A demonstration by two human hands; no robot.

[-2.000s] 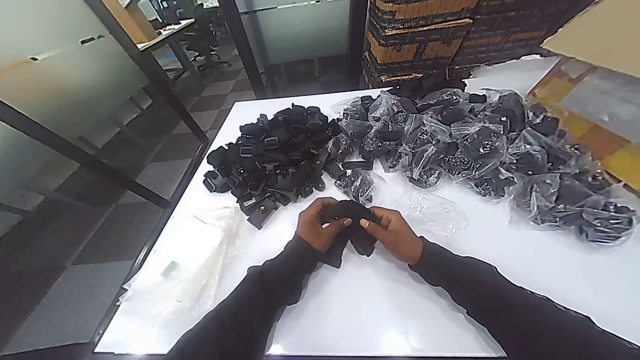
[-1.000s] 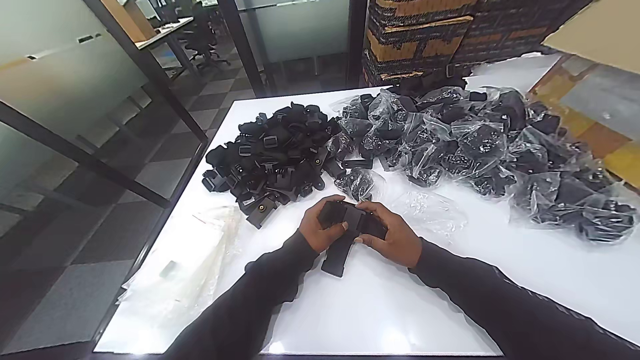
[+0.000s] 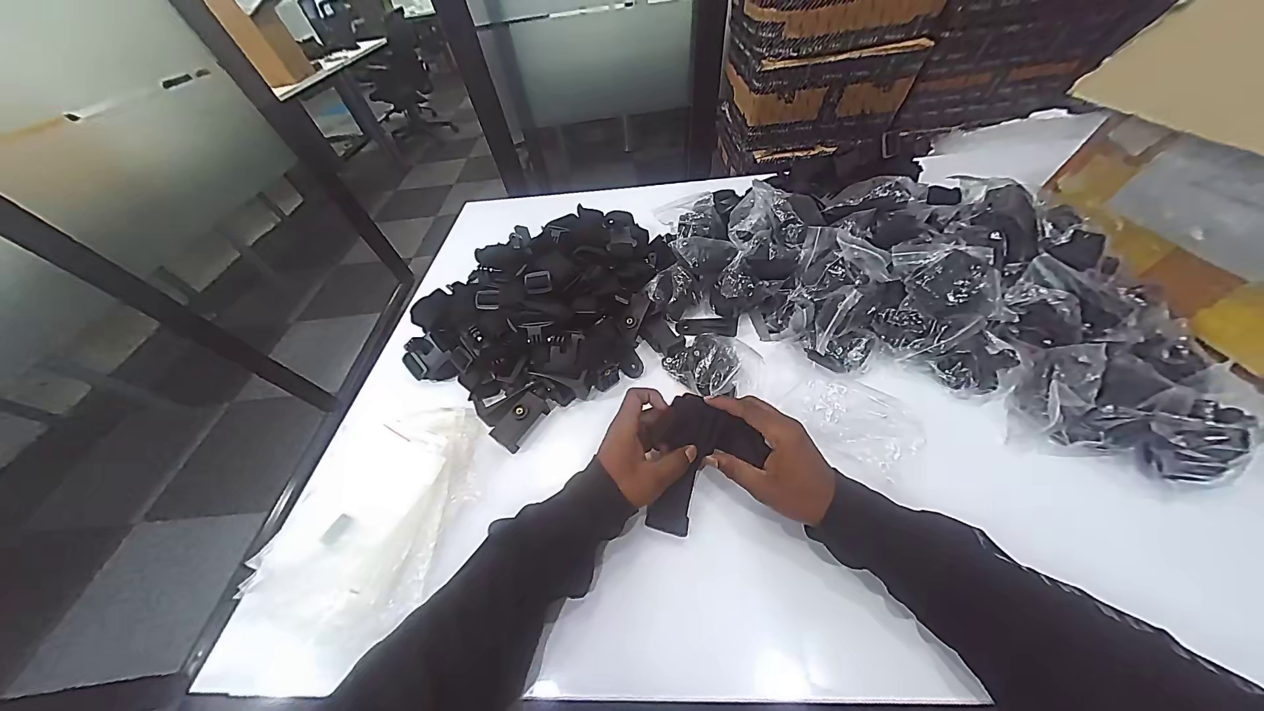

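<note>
Between my two hands I grip a black strap-like item (image 3: 699,427), part fabric by its look, with a flat end hanging down toward the table. My left hand (image 3: 640,456) pinches its left side, thumb on top. At its right side, my right hand (image 3: 775,459) holds it with thumb and fingers. Just beyond, a small clear plastic bag with black contents (image 3: 706,363) lies on the white table. A heap of black straps with buckles and plastic parts (image 3: 538,306) lies beyond my left hand. The item's underside is hidden.
Many clear bags of black items (image 3: 918,286) cover the table's far right. Flat clear plastic bags (image 3: 370,523) lie at left, and an empty-looking clear bag (image 3: 854,410) lies beyond my right hand. Stacked cardboard boxes (image 3: 829,79) stand behind the white table (image 3: 760,612).
The black item has been turned and folded between my fingers; a smooth flat face showed on top a second ago, and darker folds show now. Both hands stay on it in about the same place.
</note>
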